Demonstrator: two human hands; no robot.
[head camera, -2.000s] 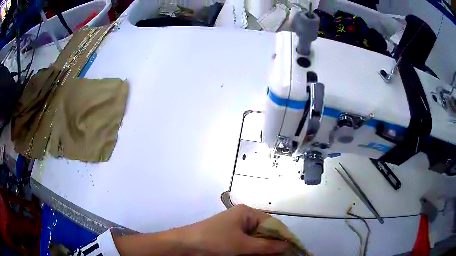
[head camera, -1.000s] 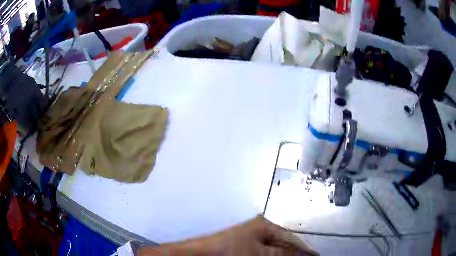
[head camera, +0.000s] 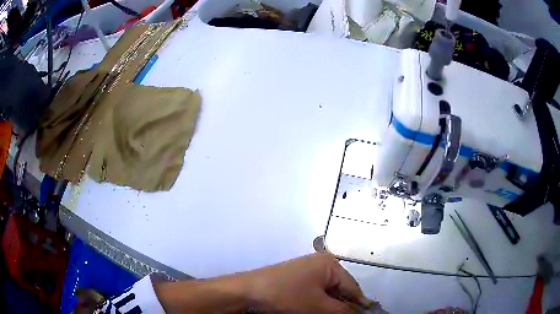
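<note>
My left hand (head camera: 313, 285) reaches in from the lower left, with curled fingers near the bottom edge. A small brownish bit of the fabric piece (head camera: 368, 303) shows at its fingertips; the rest is cut off. A small pinkish patch at the bottom edge may be part of my right hand (head camera: 448, 311); its grip is hidden. A curled khaki strip (head camera: 471, 285) lies right of it. A squarish khaki panel with frayed edges (head camera: 156, 135) lies flat at left, beside brown bands with a glittery line (head camera: 101, 101).
The white sewing machine (head camera: 411, 122) stands at right. Grey tweezers (head camera: 473, 245) and a black slotted tool (head camera: 505, 224) lie right of its needle area. A red object (head camera: 535, 297) is at lower right. A measuring tape (head camera: 123, 256) runs along the front edge. Filled white containers (head camera: 325, 30) stand behind.
The view has shifted, so the machine and panel appear further right. Less fabric shows at my left hand than two seconds ago. A pinkish patch now shows at the bottom edge.
</note>
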